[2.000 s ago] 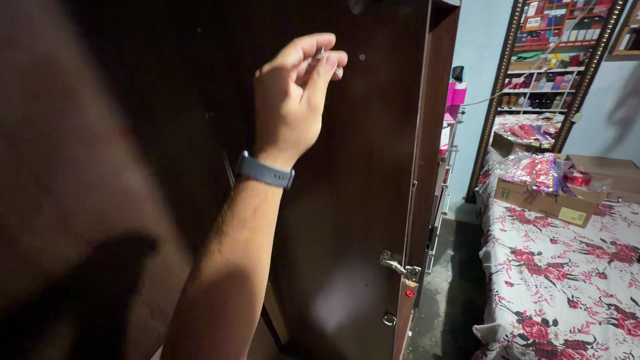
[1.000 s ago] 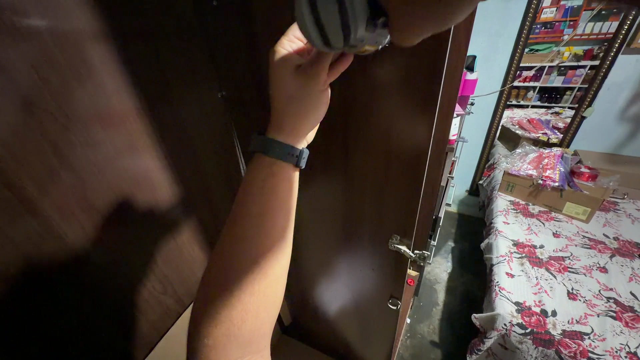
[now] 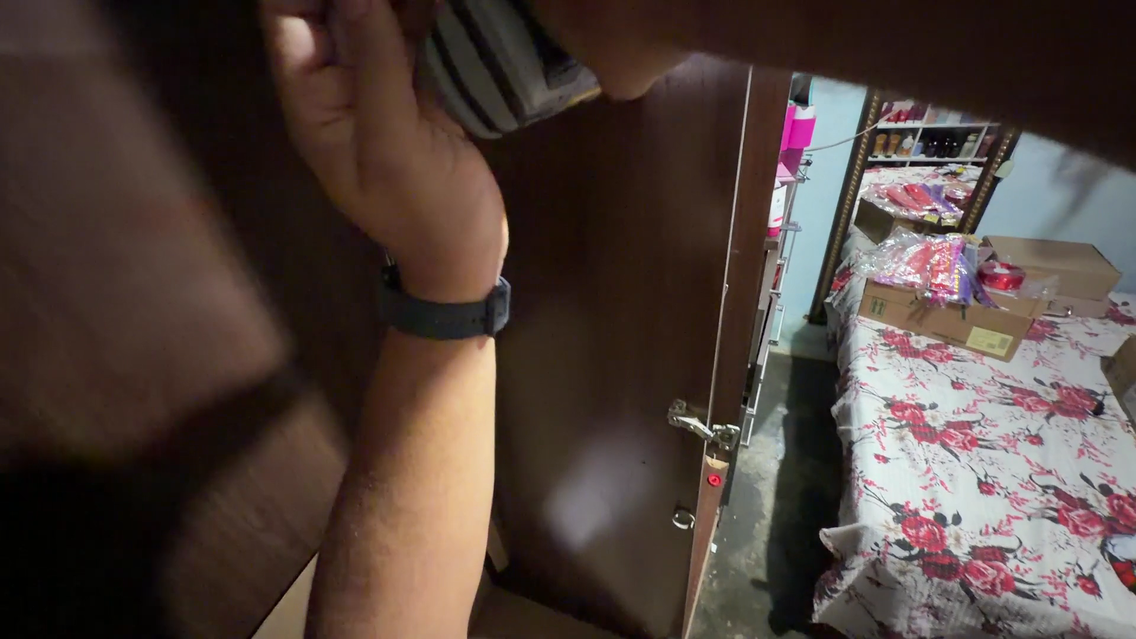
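Observation:
My left hand (image 3: 390, 133) is raised at the upper left, a dark watch (image 3: 444, 311) around its wrist. Its fingertips run out of the top edge, so their hold cannot be told. Against its right side is a rounded grey object with dark stripes (image 3: 493, 71), blurred and partly cut off. My right hand (image 3: 630, 53) comes in from the upper right and appears to grip this object; most of its fingers are hidden. Behind both hands stands a dark brown wooden panel (image 3: 612, 293), with a metal hinge (image 3: 701, 426) and a small ring (image 3: 682, 518) near its right edge.
A brown wooden surface (image 3: 106, 266) lies close at left. At right, a bed with a floral cover (image 3: 967, 444) bears cardboard boxes (image 3: 941, 321) and plastic-wrapped items (image 3: 932, 262). A framed mirror (image 3: 848, 204) and a narrow metal rack (image 3: 777, 293) stand beyond the panel.
Two seconds ago only my left hand was in view, pinching a small light thing. My right hand and the striped object have since come in at the top; my left hand now appears further left.

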